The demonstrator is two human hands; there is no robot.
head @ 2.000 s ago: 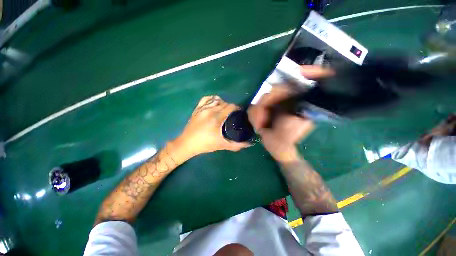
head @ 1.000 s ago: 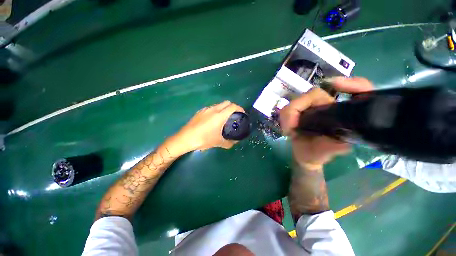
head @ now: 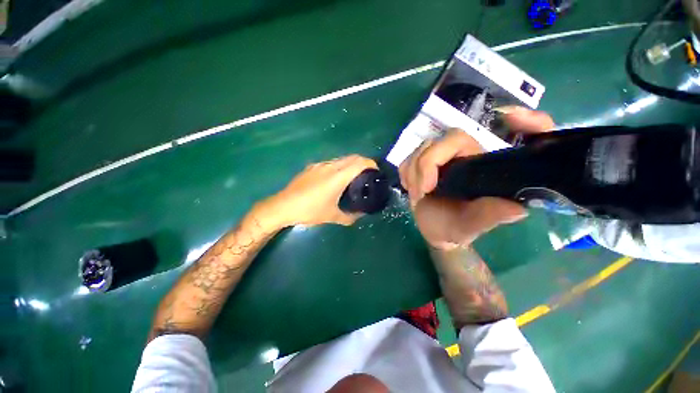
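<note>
My left hand is closed around a black cylindrical housing, its dark recessed end facing up. My right hand grips the black electric screwdriver, which reaches in from the right edge. The driver's tip end is beside the housing's right rim; whether it touches is hard to tell. The white-grey screw feeder stands just beyond my right hand, its dark middle open and partly hidden by the hand. Tiny shiny screws lie on the green surface beside the housing.
A black unit lies at left, its silvery patterned end facing left. A blue-lit unit is at the top right. A black cable loops at far right. Another person's white sleeve shows at right, below the driver. A white line crosses the green surface.
The driver was over the feeder as a blur, then near my right hand's side; now its tip end has come left to the housing. My left hand still holds the housing in about the same place.
</note>
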